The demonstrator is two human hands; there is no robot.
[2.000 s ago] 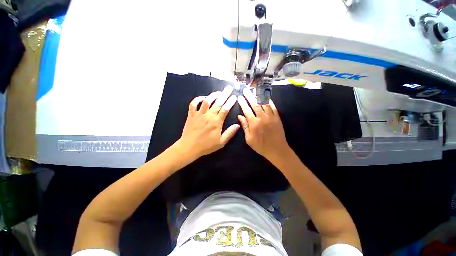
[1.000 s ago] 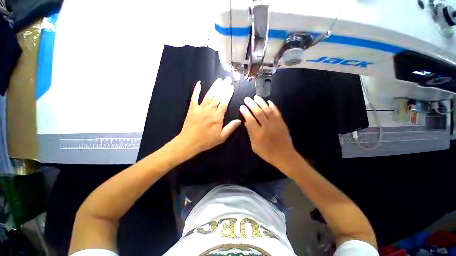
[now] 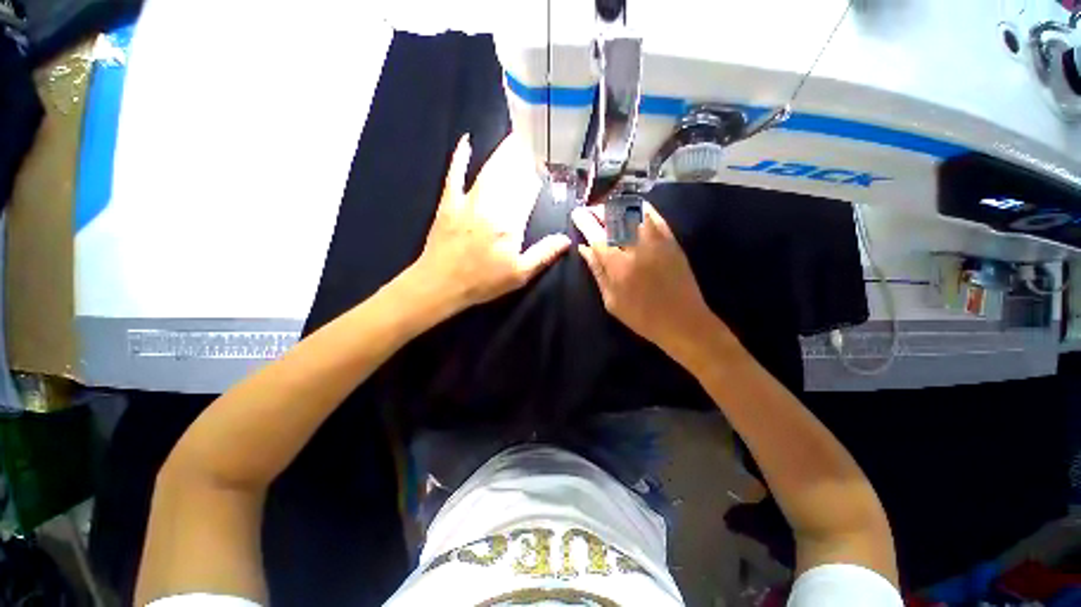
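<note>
Black fabric [image 3: 368, 237] lies on the table under both hands and runs past the needle area to the back left. A part of it gathers in folds toward the lap. My left hand [image 3: 474, 243] lies bare on the fabric left of the presser foot, fingers spread, thumb near the foot. My right hand [image 3: 646, 273] is at the presser foot [image 3: 565, 204], its fingertips pinching the fabric just right of it, partly behind a metal part. The needle bar area is bright and blurred.
The white machine head with a blue stripe [image 3: 806, 119] spans the upper right. Its control panel [image 3: 1008, 196] is at the right. A white cable [image 3: 883, 344] lies on the right side. The ruler-marked edge [image 3: 213, 345] runs along the front.
The fabric has moved toward the back left, away from me. My left hand has moved slightly left with its thumb by the foot. My right fingertips have closed on the cloth, and folds have formed.
</note>
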